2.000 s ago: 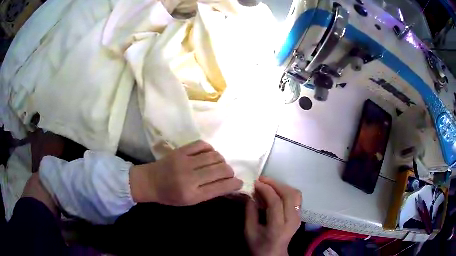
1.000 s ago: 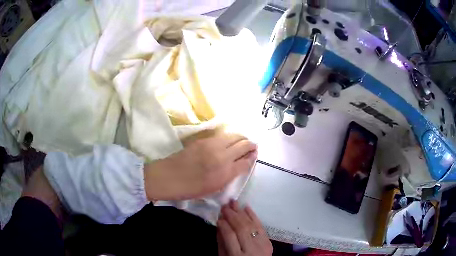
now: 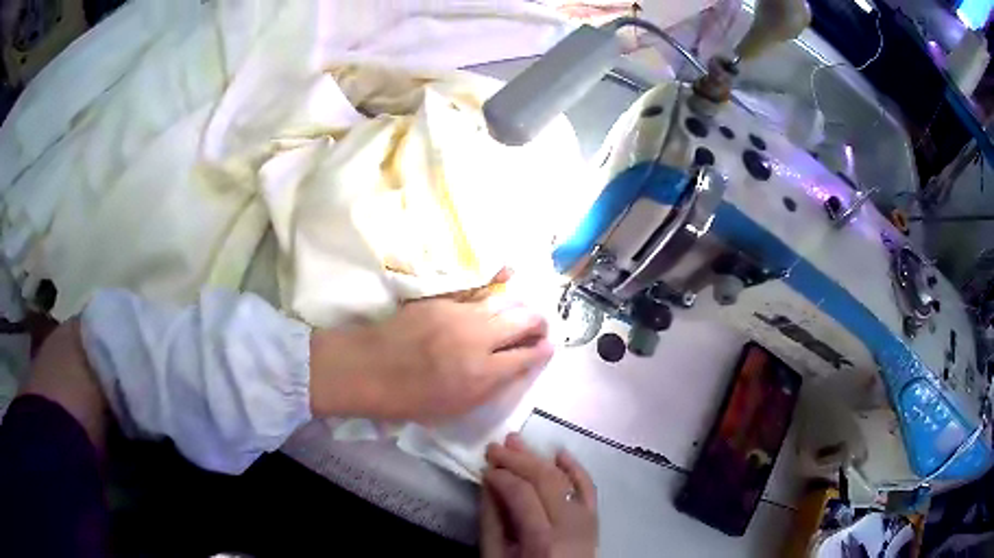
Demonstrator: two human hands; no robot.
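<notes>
Cream garment fabric (image 3: pixel 360 207) is heaped left of the needle and reaches the table's front edge; the lamp washes part of it out to white. My left hand (image 3: pixel 436 354), in a white sleeve cover, lies palm down on the fabric, fingertips just left of the presser foot area. My right hand (image 3: pixel 540 496) is at the front edge, cut off by the bottom of the picture, its fingers closed on the fabric edge. The needle and presser foot (image 3: pixel 583 305) are at the left end of the white and blue sewing machine (image 3: pixel 763 229).
A grey sewing lamp (image 3: pixel 556 82) hangs above the fabric, left of the machine head. A smartphone (image 3: pixel 741 438) lies on the machine bed (image 3: pixel 621 420) right of my hands. A yellow-brown tool box (image 3: pixel 812 521) with white pieces stands at the bottom right.
My left hand has moved from the front edge up the fabric towards the needle. My right hand has moved left with the fabric edge. The view has shifted, showing more of the lamp.
</notes>
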